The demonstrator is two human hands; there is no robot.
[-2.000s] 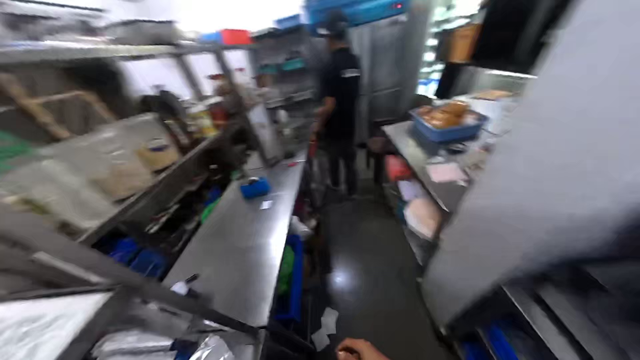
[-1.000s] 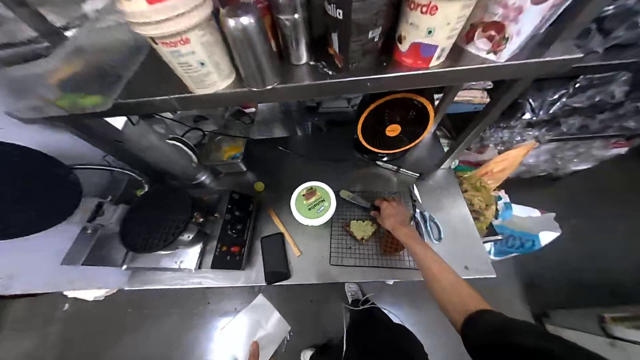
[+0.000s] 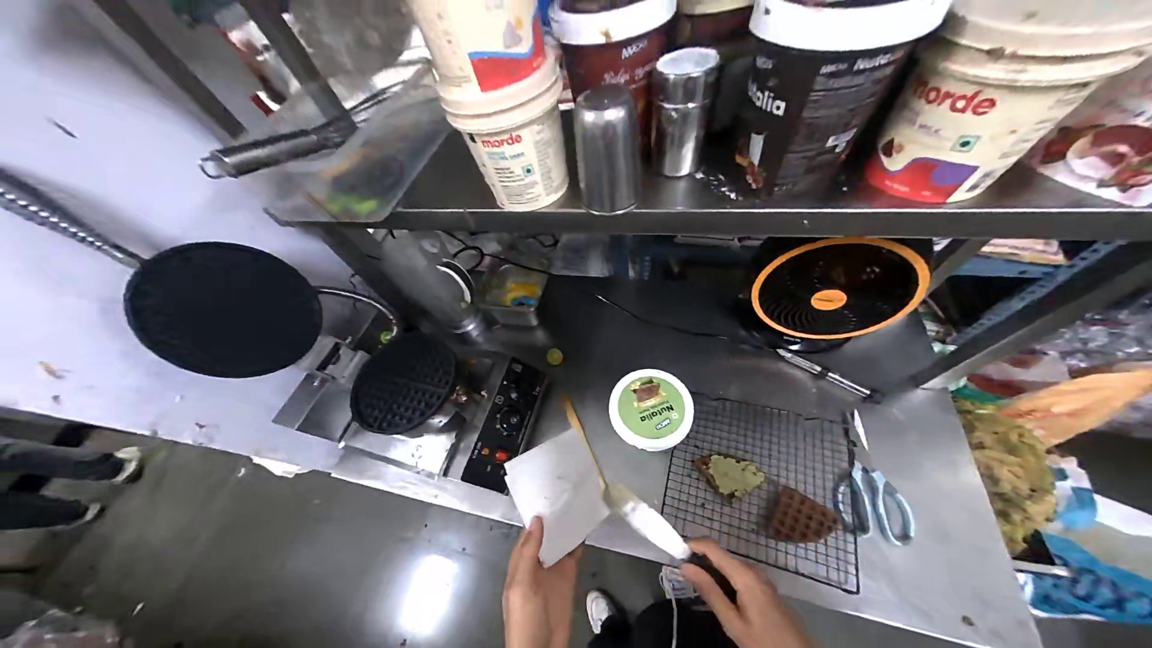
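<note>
My left hand (image 3: 540,585) pinches a sheet of white paper (image 3: 560,490) near the counter's front edge. In my right hand (image 3: 742,598) is the dark handle of a metal spatula (image 3: 655,529), its blade pointing toward the paper. On a black wire cooling rack (image 3: 787,429) to the right lie a waffle piece with green spread (image 3: 731,475) and a plain brown waffle piece (image 3: 801,517). Blue-handled scissors (image 3: 873,506) rest at the rack's right edge. A round tub with a green lid (image 3: 651,409) stands left of the rack, and a wooden stick (image 3: 585,441) lies partly behind the paper.
An open waffle maker (image 3: 403,382) with a control box (image 3: 506,423) is at left. Tubs and metal shakers (image 3: 607,148) crowd the shelf (image 3: 684,221) above. Behind the rack stand a fan with an orange rim (image 3: 841,288) and a thin tool (image 3: 828,373). Another person's feet (image 3: 126,463) show far left.
My right hand, over the rack a second ago, has moved toward the counter's front edge with the spatula. My left hand has raised the paper over that edge. The view has swung from the aisle to this counter.
</note>
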